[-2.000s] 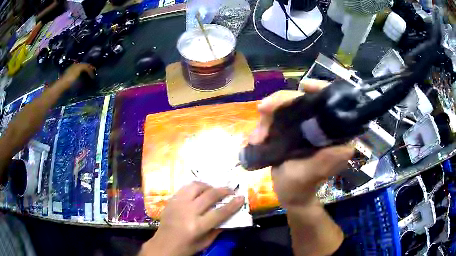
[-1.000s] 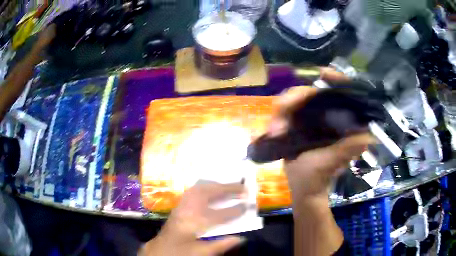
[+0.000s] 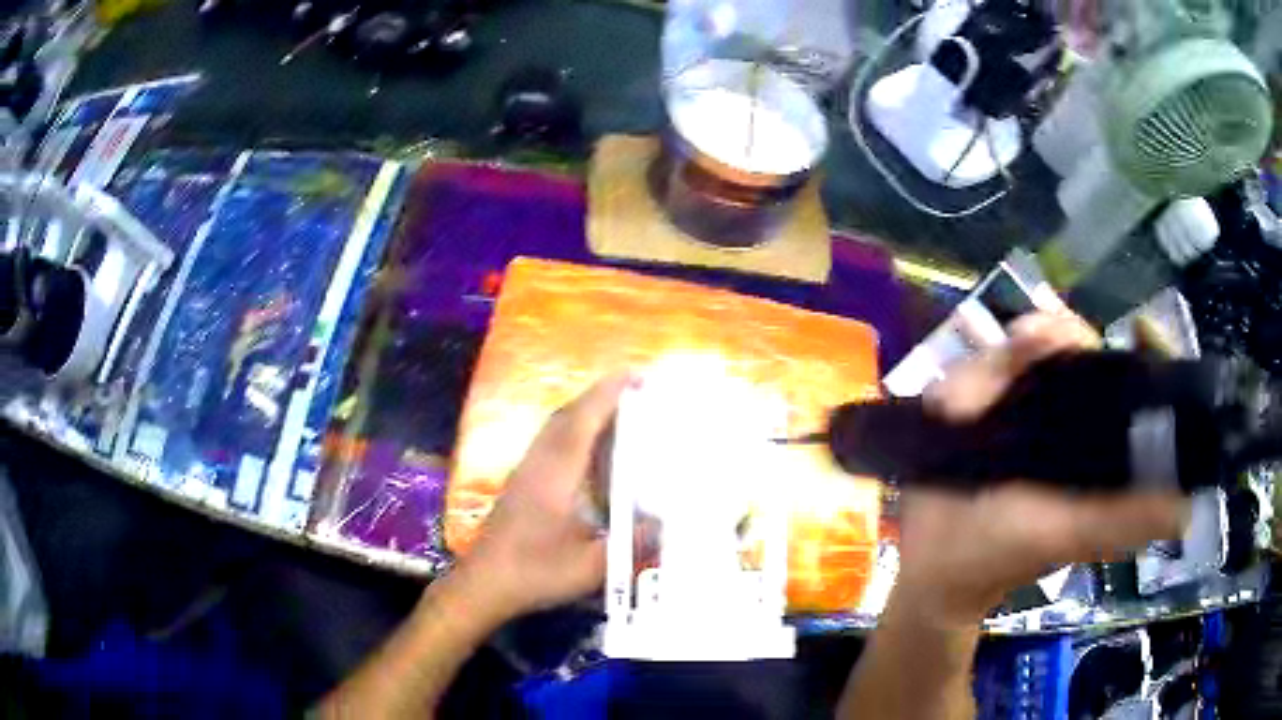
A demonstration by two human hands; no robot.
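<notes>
My left hand grips a white plastic camera housing from its left side, over the orange work pad. The housing stands out white, and glare hides most of its detail. My right hand is closed around a black electric screwdriver, held level with its thin bit pointing left at the housing's right side. Whether the bit tip touches the housing cannot be told in the glare.
A tub with a thin stick stands on a cardboard pad behind the work pad. White trays lie right. A green fan stands back right. Another white housing is at far left. A blue crate sits lower right.
The housing is lifted and turned upright in my left hand, which has moved up. The screwdriver has turned level. The view has shifted, and the other person's arm at left is out of view.
</notes>
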